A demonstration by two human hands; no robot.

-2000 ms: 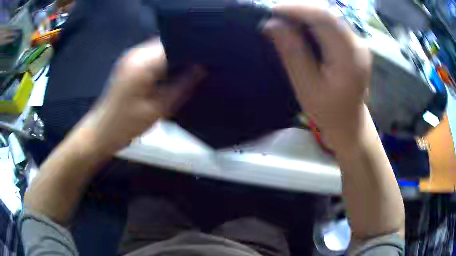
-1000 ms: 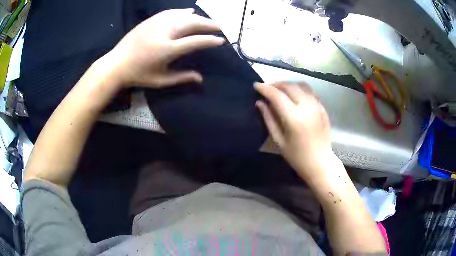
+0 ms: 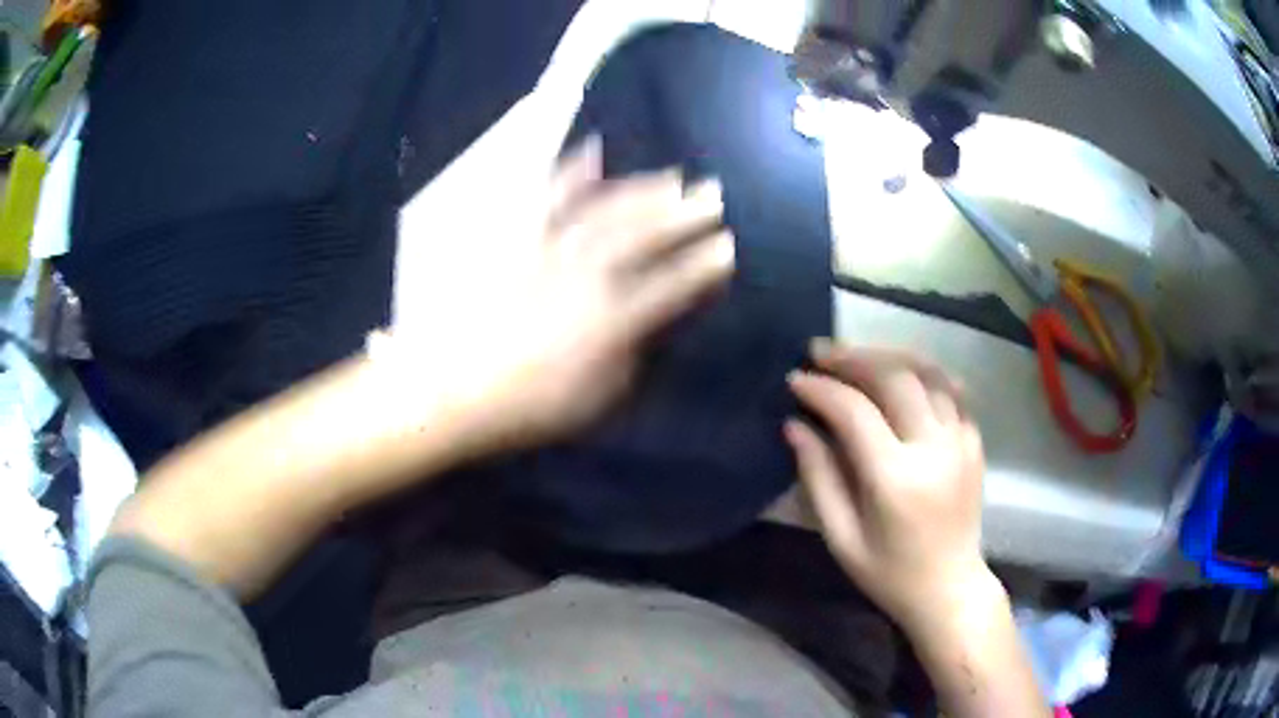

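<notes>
A dark garment piece (image 3: 701, 463) with a rounded outline lies from the machine's needle area down over the table's front edge. My left hand (image 3: 603, 281) is blurred and lies over this piece, fingers apart and pointing right. My right hand (image 3: 898, 463) pinches the piece's right edge between thumb and fingers. A larger dark fabric panel (image 3: 239, 183), finely ribbed in part, spreads at the left. The fabric's top edge is near the presser foot area, where glare hides detail.
Scissors (image 3: 1073, 344) with red and yellow handles lie right of the needle, beside a narrow dark scrap (image 3: 940, 306). The sewing machine head (image 3: 1164, 98) is at upper right. A blue-edged box (image 3: 1213, 526) is at far right, white scraps (image 3: 35, 477) at far left.
The dark piece has moved up and right toward the needle and now shows a rounded outline. My left hand has moved right and down. My right hand has moved down, still at the fabric's edge.
</notes>
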